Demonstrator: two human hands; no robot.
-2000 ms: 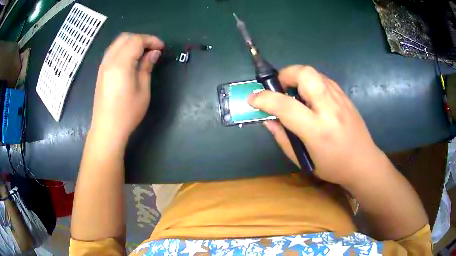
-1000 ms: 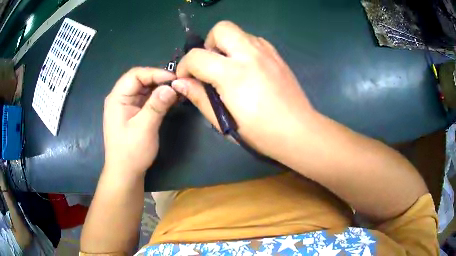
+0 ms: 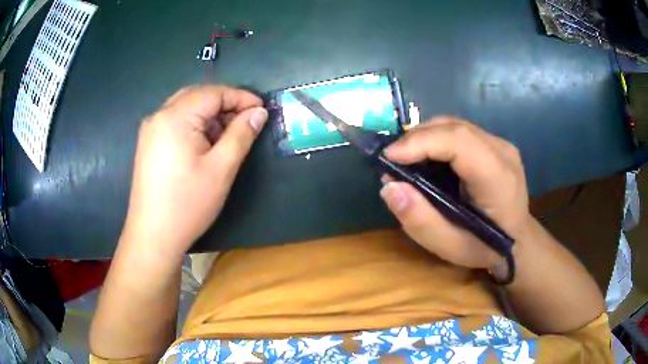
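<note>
A phone board assembly (image 3: 337, 114), a black frame with a green board, lies on the dark mat. My right hand (image 3: 462, 185) holds the soldering iron (image 3: 444, 195) like a pen, its metal tip over the board's upper left part. My left hand (image 3: 202, 153) is at the frame's left end, thumb and index finger pinched together at something small and dark; what it is cannot be made out. A small wired component (image 3: 207, 52), a white-and-black ring with red and black leads, lies loose beyond my left hand.
The white component tray (image 3: 51, 78) with rows of dark slots lies at the far left. A solder-spattered plate (image 3: 582, 28) is at the upper right. The bench mat's near edge runs close to my body.
The hands were close together at the small parts a second ago and are now apart. The iron has swung over the board, which is uncovered. The tray and loose component appear further left.
</note>
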